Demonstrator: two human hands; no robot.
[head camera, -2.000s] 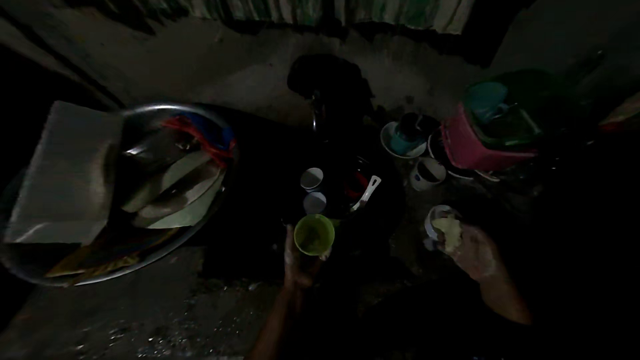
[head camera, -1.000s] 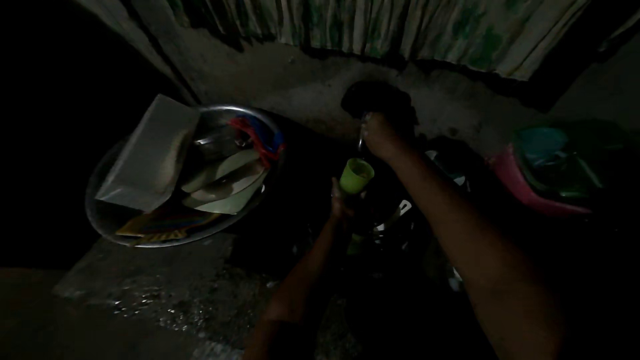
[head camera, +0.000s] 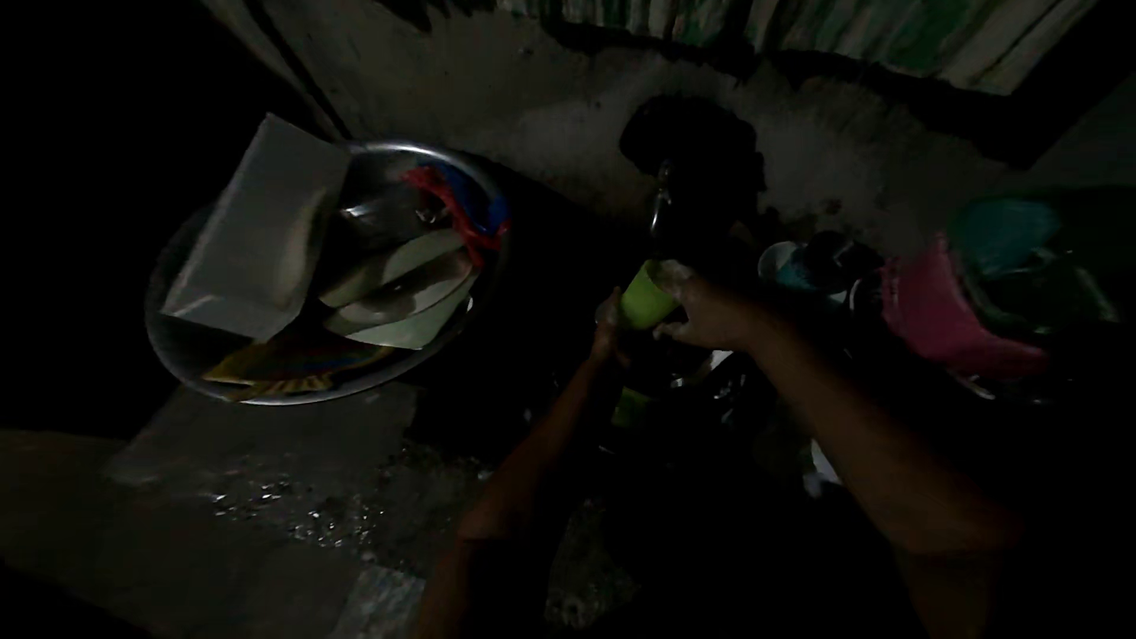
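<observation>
A lime-green plastic cup is held near the middle of the view, tilted, under a dark metal tap. My left hand grips its left side. The fingers of my right hand are at the cup's rim and partly inside it; whether they hold anything there cannot be told. Below the hands, a pale handle and another green piece show in deep shadow among dark dishes.
On the left stands a wide metal basin with a translucent plastic box, pale dishes and a red and blue item. At the right are a pink tub, a teal vessel and a white cup.
My right hand was at the right with a pale item two seconds ago, then at the tap. It has come down to the green cup, which stays in my left hand.
</observation>
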